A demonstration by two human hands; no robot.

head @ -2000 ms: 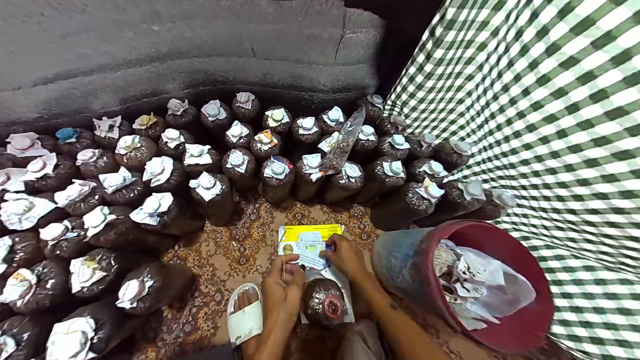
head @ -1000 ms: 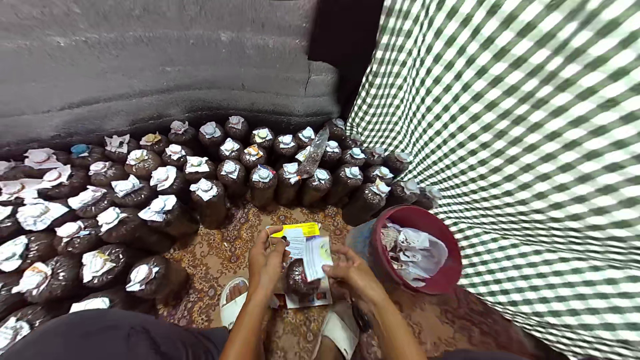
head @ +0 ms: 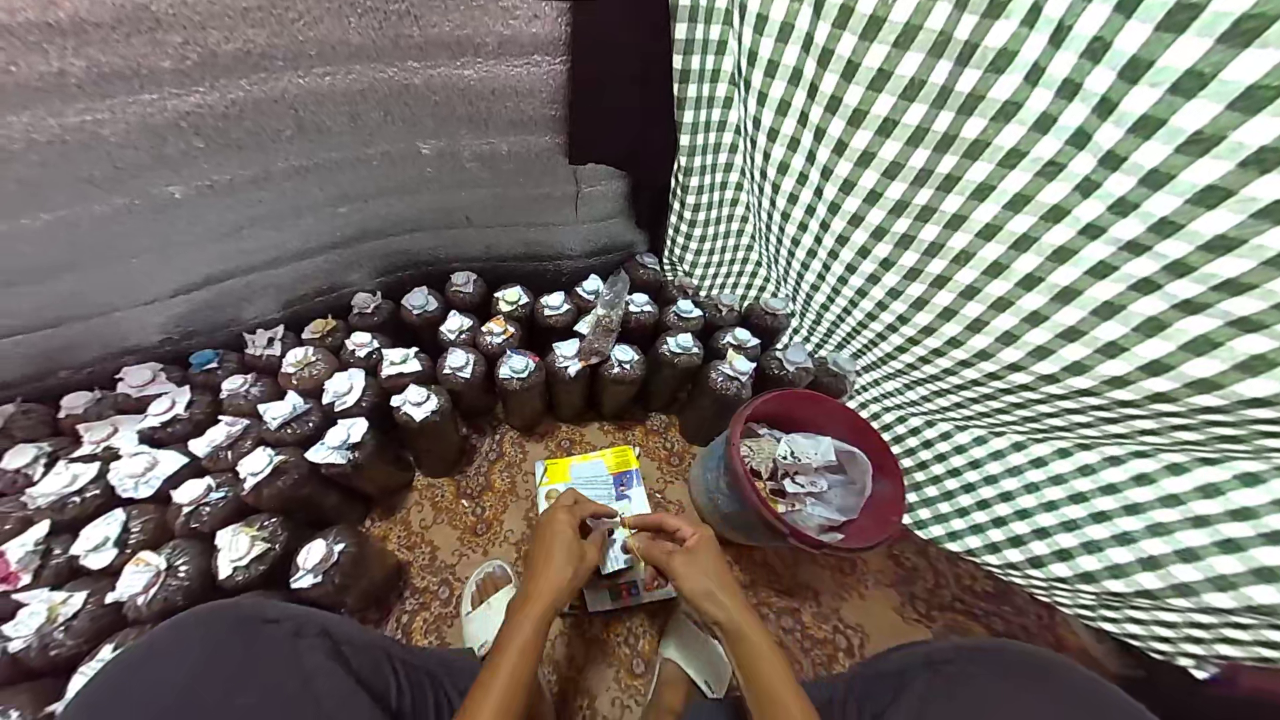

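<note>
My left hand (head: 572,545) and my right hand (head: 683,555) meet over a filled bag whose body is mostly hidden beneath them. A piece of white paper (head: 616,556) covers the bag's top. Between my fingertips runs a thin yellow band (head: 628,530), apparently a rubber band; my right fingers pinch it. The left thumb and forefinger are at the paper's edge, and whether they grip the paper or the band is hard to tell. Under the bag lies a printed box or sheet with a yellow strip (head: 600,465), on the patterned floor covering (head: 480,500).
Many dark filled plastic bags with paper-covered tops (head: 522,390) stand left and ahead. A clear plastic bag (head: 606,320) leans on some. To the right is a red-rimmed bucket (head: 888,500) of paper scraps (head: 806,455), beside a checked cloth (head: 950,250). Sandalled feet (head: 487,605) flank the work.
One second ago my hands were apart, holding paper over the bag; now they are together at its top, with the yellow band between them. The view has shifted.
</note>
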